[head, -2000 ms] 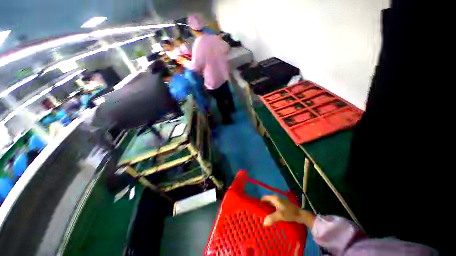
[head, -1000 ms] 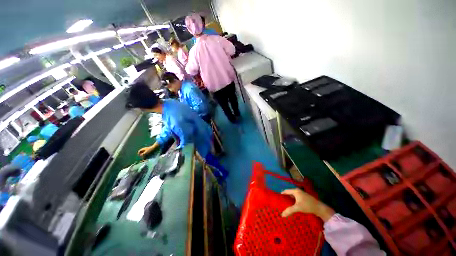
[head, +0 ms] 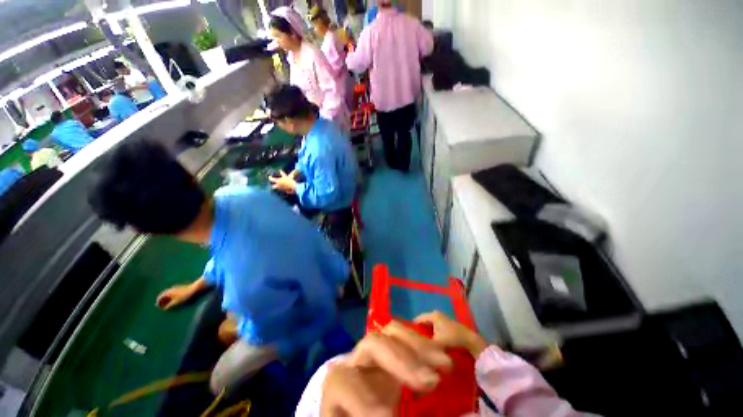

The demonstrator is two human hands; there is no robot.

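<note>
A bright red plastic stool [head: 440, 395] is low in the middle of the head view, its legs pointing forward over the aisle. My right hand [head: 452, 335] comes in from the lower right in a pink sleeve, with its fingers on the stool's top. My left hand [head: 383, 366] is blurred and large in front of the stool, its fingers curled beside my right hand. It hides much of the seat. Whether it touches or grips the stool cannot be told.
A person in blue [head: 265, 261] leans over the green bench [head: 155, 277] close on the left; another in blue sits beyond. People in pink stand ahead around the blue-floored aisle [head: 399, 220]. On the right, black trays [head: 603, 305] lie on white cabinets [head: 489, 134] along the wall.
The view has moved forward along the aisle; the red tray has left the picture. My left hand has come into view at the stool. The person in blue is now much nearer.
</note>
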